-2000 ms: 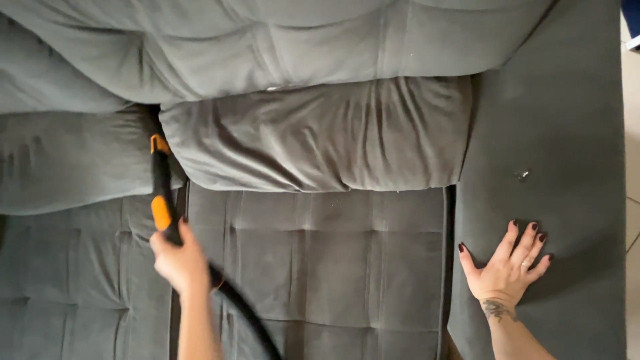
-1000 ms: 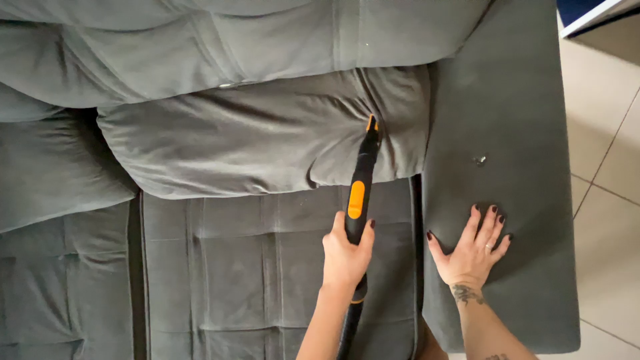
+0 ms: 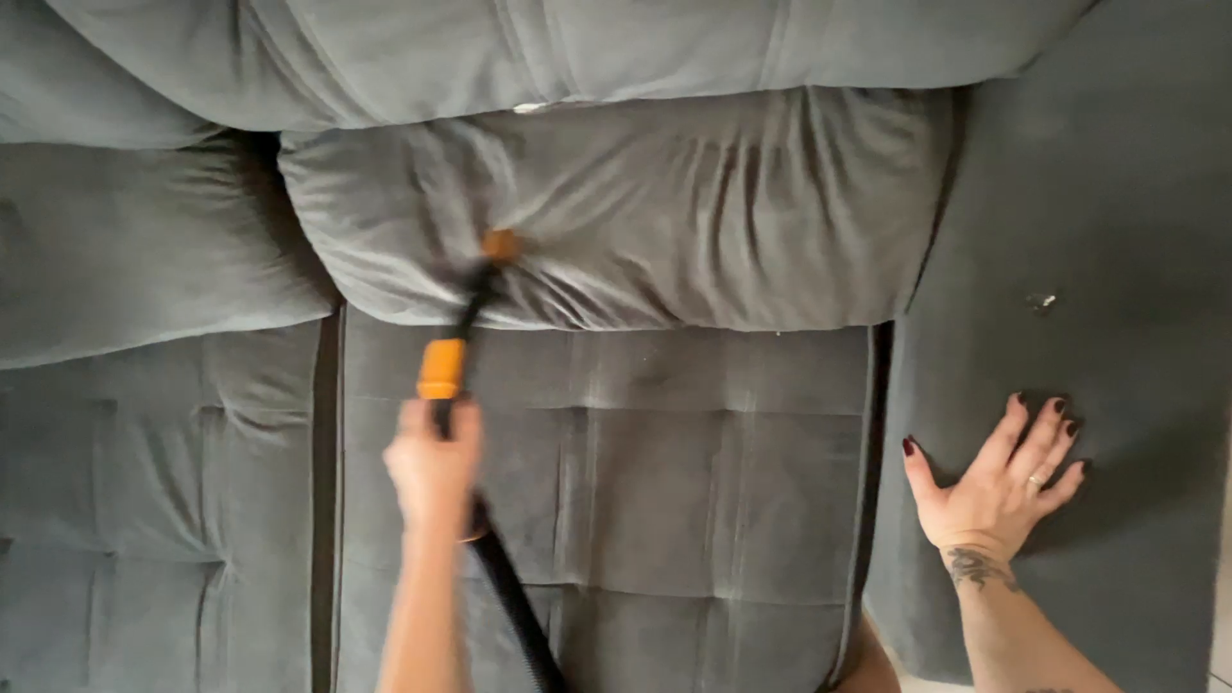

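Note:
My left hand (image 3: 435, 464) is closed around the black and orange handle of a vacuum cleaner hose (image 3: 520, 604). The orange tip of its nozzle (image 3: 500, 246), blurred, is at the left part of the creased lower back cushion (image 3: 616, 212) of a grey fabric sofa. Below that cushion lies the tufted seat cushion (image 3: 654, 481), with the hose across its lower left part. My right hand (image 3: 1006, 481), with dark nails and a ring, rests palm down and fingers spread on the wide grey armrest (image 3: 1088, 212). It holds nothing.
A small shiny spot (image 3: 1040, 303) is on the armrest above my right hand. Dark gaps run between the seat cushions and beside the armrest. Another back cushion (image 3: 125, 241) stands at the left. A white spot (image 3: 529, 108) shows at the upper cushion's lower edge.
My left hand and the nozzle have moved left from the right end of the lower back cushion. Two seconds ago the nozzle was at the gap at its left end. My right hand stays on the armrest.

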